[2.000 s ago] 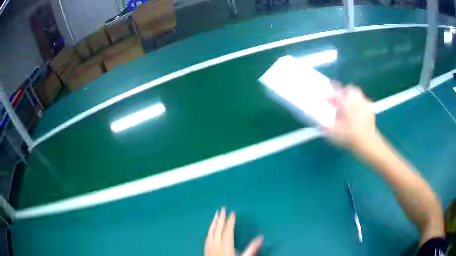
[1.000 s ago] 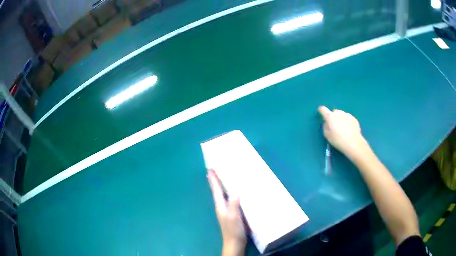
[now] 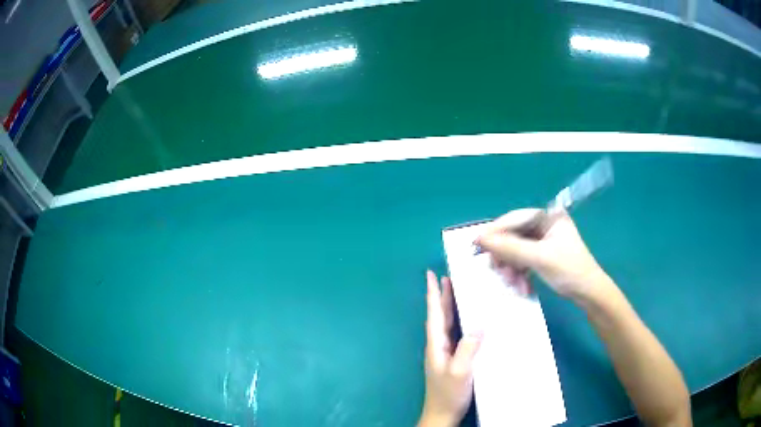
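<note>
A long white product box (image 3: pixel 511 350) lies on the teal workbench top, right of the middle, its far end pointing away from me. My left hand (image 3: pixel 448 350) holds its left side, with the thumb on the top face. My right hand (image 3: pixel 542 250) is over the far end of the box and grips a thin clear pen (image 3: pixel 586 185). The pen's rear end sticks up to the right and is blurred. Its tip is at the box's top face near small dark marks; contact is hard to tell.
The workbench top (image 3: pixel 250 267) has a curved near edge. Beyond it run a white side rail (image 3: pixel 367 153) and the glossy green conveyor belt (image 3: pixel 434 83). A metal post (image 3: pixel 93 46) stands at the left. Yellow-black floor tape (image 3: pixel 118 407) shows at lower left.
The view has turned right. The box now lies straighter, still in my left hand. My right hand has picked up the pen from the bench and moved it over the box's far end.
</note>
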